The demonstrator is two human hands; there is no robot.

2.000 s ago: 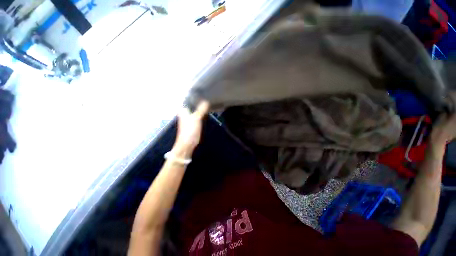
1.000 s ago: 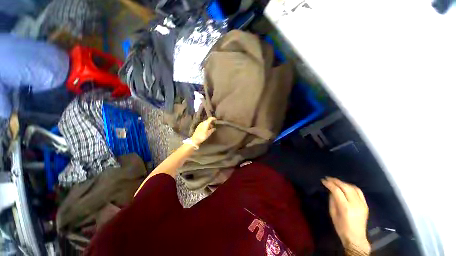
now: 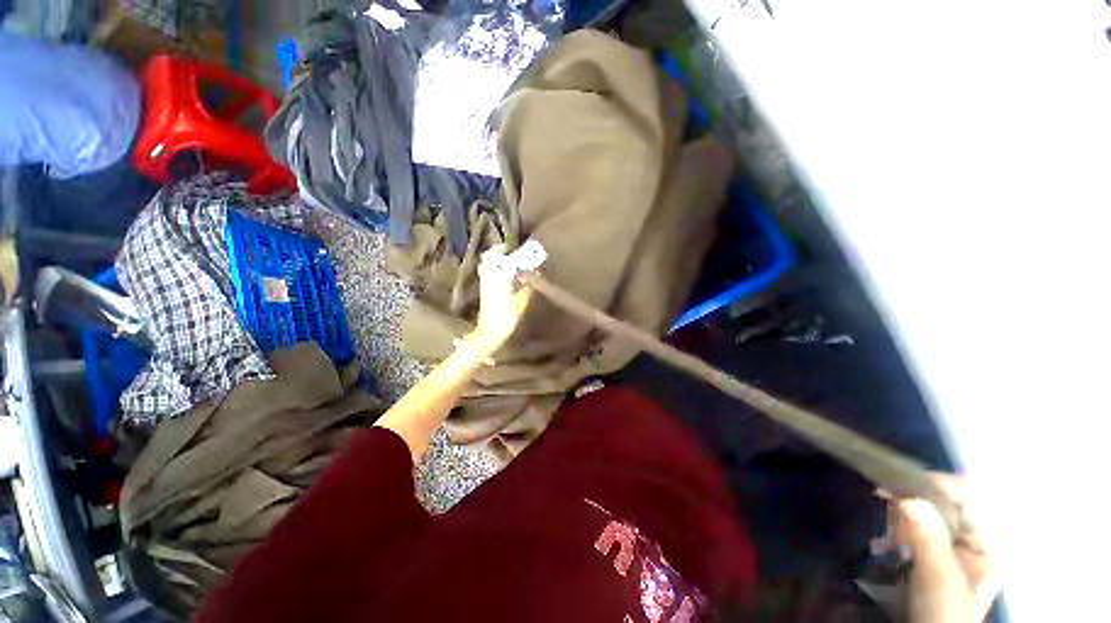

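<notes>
A narrow olive-brown strip (image 3: 731, 387) is stretched taut on a slant between my two hands. My left hand (image 3: 500, 302), with a pale band at the wrist, is closed on its upper left end, over the heap of olive-brown cloth (image 3: 585, 158). A small white piece (image 3: 529, 257) shows at its fingertips; I cannot tell what it is. My right hand (image 3: 938, 542) holds the other end low at the right, beside the white table edge; it is blurred and partly washed out.
The white table (image 3: 889, 183) fills the right. Behind the heap are grey strips (image 3: 366, 110) and a white printed bag or sheet (image 3: 457, 116). At the left are a red stool (image 3: 201, 116), a blue crate (image 3: 286, 286), checked cloth (image 3: 183, 292) and more olive-brown cloth (image 3: 250, 450).
The view has swung from the table to the cloth heaps. Since one second ago, my right hand has moved right and taken one end of the strip, which is now pulled straight from my left hand.
</notes>
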